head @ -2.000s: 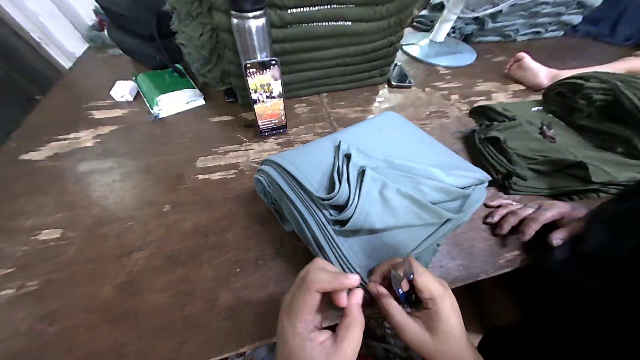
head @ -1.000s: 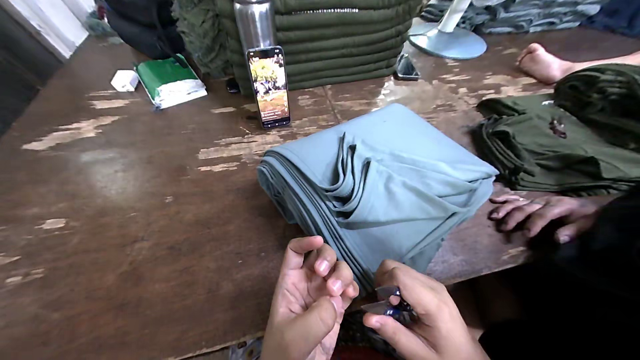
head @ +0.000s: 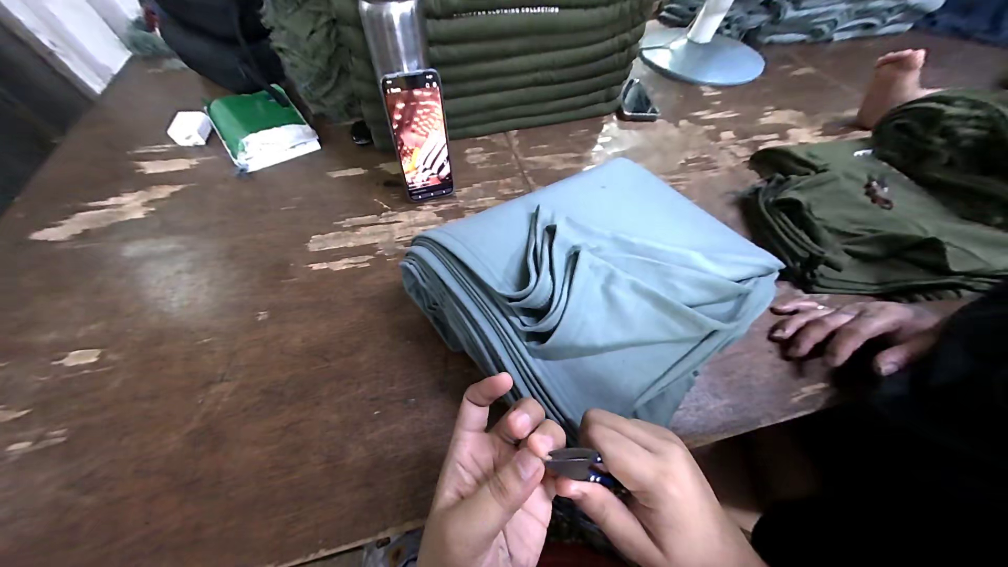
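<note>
My right hand (head: 654,488) grips a small metal cutting tool (head: 573,463), probably thread snips, with blue at its handle. The tool's tip touches or nearly touches the fingertips of my left hand (head: 504,480), which is palm up with its thumb and a finger pressed together. Whether a thread or anything else is pinched there is too small to tell. Just beyond both hands, a folded pile of light blue-grey cloth (head: 630,260) lies at the table's near edge, its layers fanned at the left side.
On the wooden table (head: 197,378) stand a phone (head: 419,138) against a metal bottle (head: 394,39), and stacked green garments (head: 535,71). A green packet (head: 260,122) lies left. At right are folded green clothes (head: 890,213), another person's hand (head: 858,331) and a bare foot (head: 894,83).
My left hand has opened out from a closer pinch, its palm now turned up. The tool in my right hand now points left at my left fingertips. The picture on the phone has changed.
</note>
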